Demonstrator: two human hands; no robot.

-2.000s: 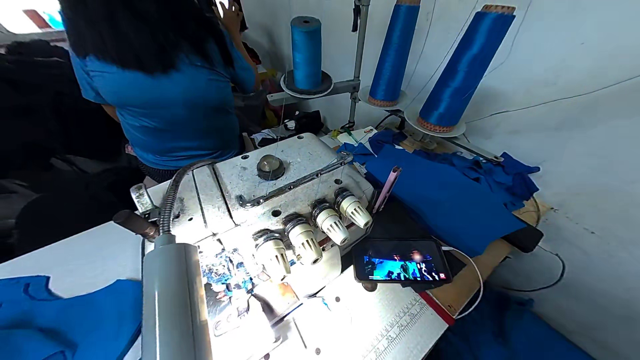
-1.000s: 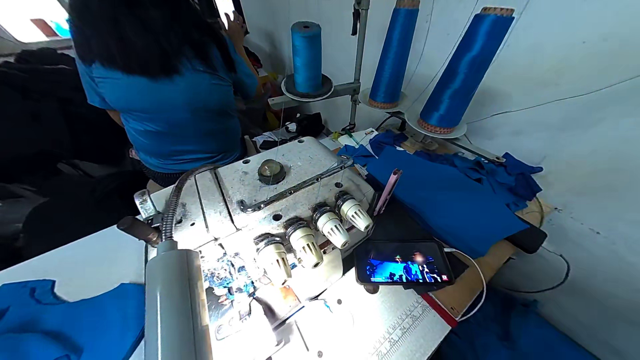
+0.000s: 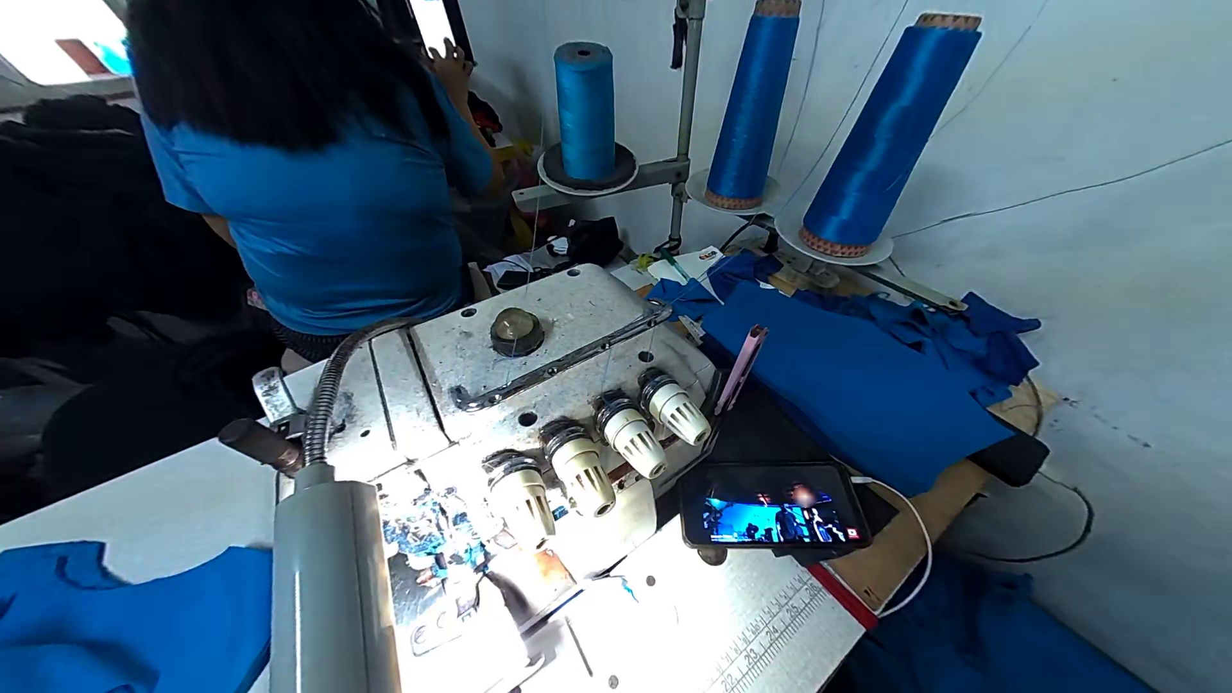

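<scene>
Neither my left hand nor my right hand is in the picture. An overlock sewing machine (image 3: 577, 327) fills the middle, with several cream tension knobs (image 3: 630, 438) across its front. A grey gooseneck lamp (image 3: 332, 577) stands at its left and lights the needle area brightly. On the right of the machine bed lies a smartphone (image 3: 774, 506) with a lit screen and a white cable. A pink pen-like item (image 3: 741, 368) stands upright behind the phone. Blue cut fabric (image 3: 144, 616) rests on the white table at the lower left.
Blue thread cones (image 3: 585, 115) stand on a thread stand (image 3: 687, 115) behind the machine. More blue fabric (image 3: 847, 366) is heaped on the right, beside the white wall. A person in a blue shirt (image 3: 337, 221) is at the upper left, back turned. Dark cloth (image 3: 96, 212) is piled at far left.
</scene>
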